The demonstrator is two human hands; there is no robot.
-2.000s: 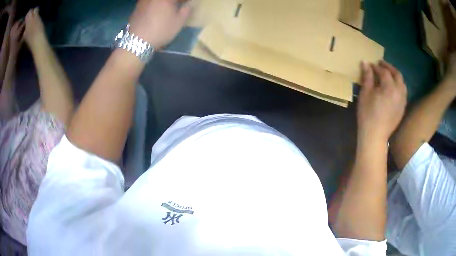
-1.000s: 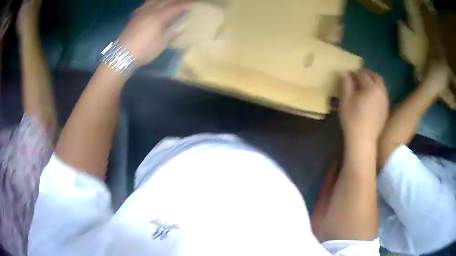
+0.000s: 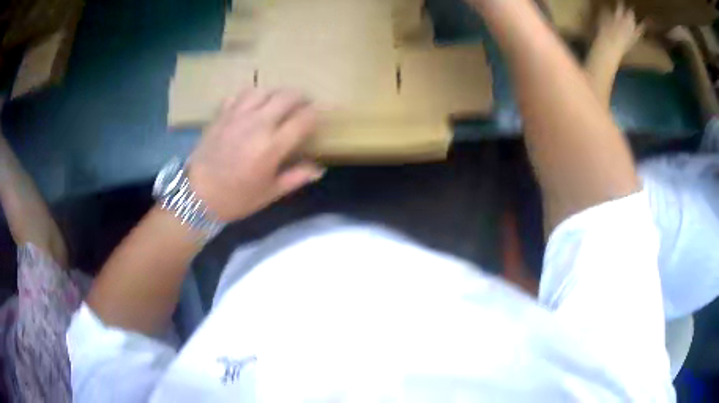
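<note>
A low stack of flat tan box blanks [image 3: 339, 75] lies at the table's near edge, its front panel sticking out over the edge. The top blank shows two short dark locking slots. My left hand [image 3: 256, 149], with a metal watch on the wrist, is over the front left part of the stack, blurred, its thumb apart from the fingers. Whether it grips a blank cannot be told. My right hand [image 3: 490, 4] is cut off by the top edge of the picture; only its wrist end shows beyond the stack's right side.
The dark green table [image 3: 126, 102] runs across the view. Cardboard pieces [image 3: 43, 63] lie at the far left. At the right, a neighbour's hand [image 3: 615, 35] is near more cardboard [image 3: 650, 55]. Another person's arm [image 3: 27, 201] is at the left.
The blanks now lie straighter in front of me and further left in view. My left hand has come down onto their front part. My right hand has left their right end and reached up and away.
</note>
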